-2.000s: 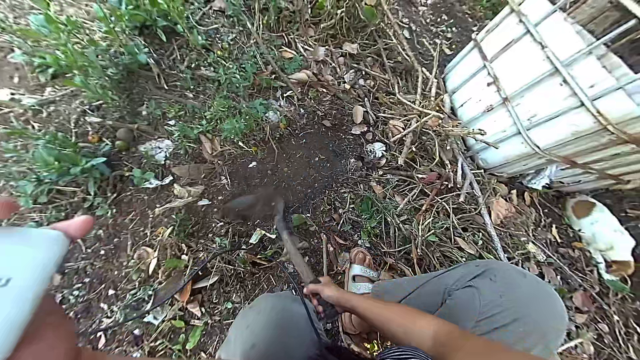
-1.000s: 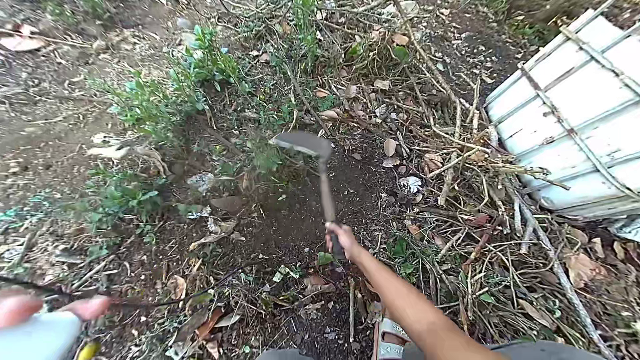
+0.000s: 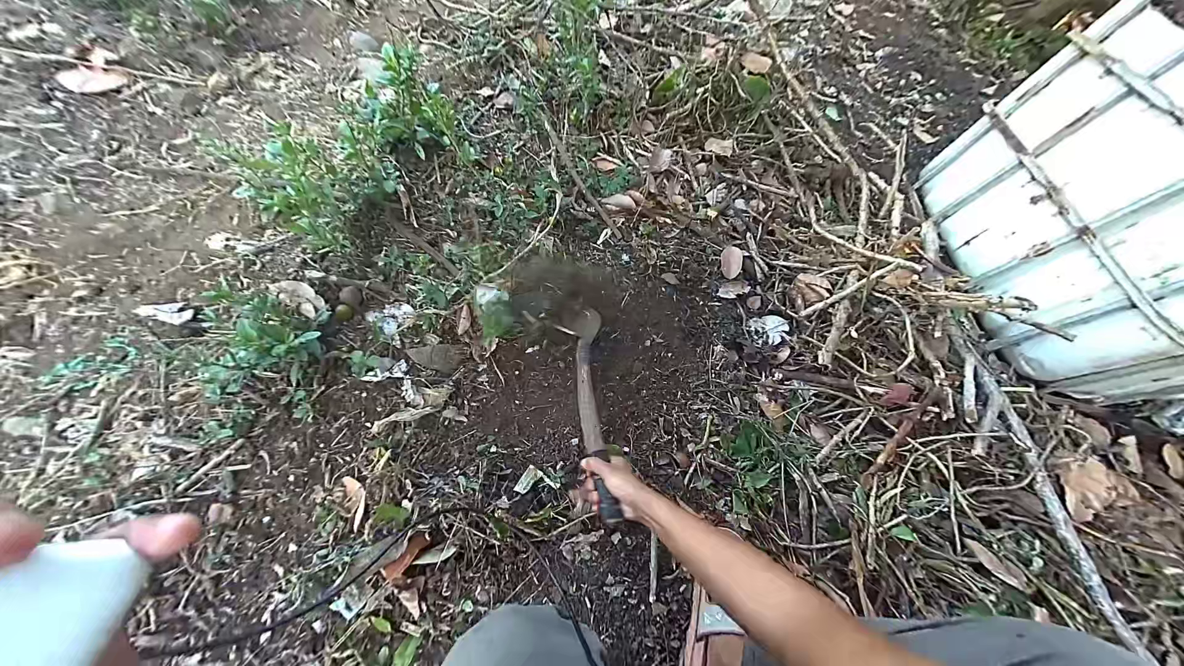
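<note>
My right hand (image 3: 615, 488) grips the dark end of the handle of a curved-bladed hand tool (image 3: 588, 398), low in the middle of the view. Its blade is blurred at a patch of dark bare soil (image 3: 647, 370), where loose dirt and a green tuft (image 3: 495, 310) are blurred too. At the lower left edge my left hand (image 3: 157, 536) holds a pale, flat object (image 3: 69, 601), cut off by the frame; what it is cannot be told. A thin black cord (image 3: 305, 609) runs from near that hand across the ground.
A white plastic tank in a metal cage (image 3: 1091, 203) stands at the upper right. Dry sticks (image 3: 842, 314) and leaves lie beside it. Leafy green weeds (image 3: 314, 185) grow at the upper left. My knee (image 3: 523, 638) and sandaled foot (image 3: 717, 629) are at the bottom.
Since one second ago, the blade has dropped from a clearly visible, raised position to the soil, where it is blurred. My left hand still holds the pale object.
</note>
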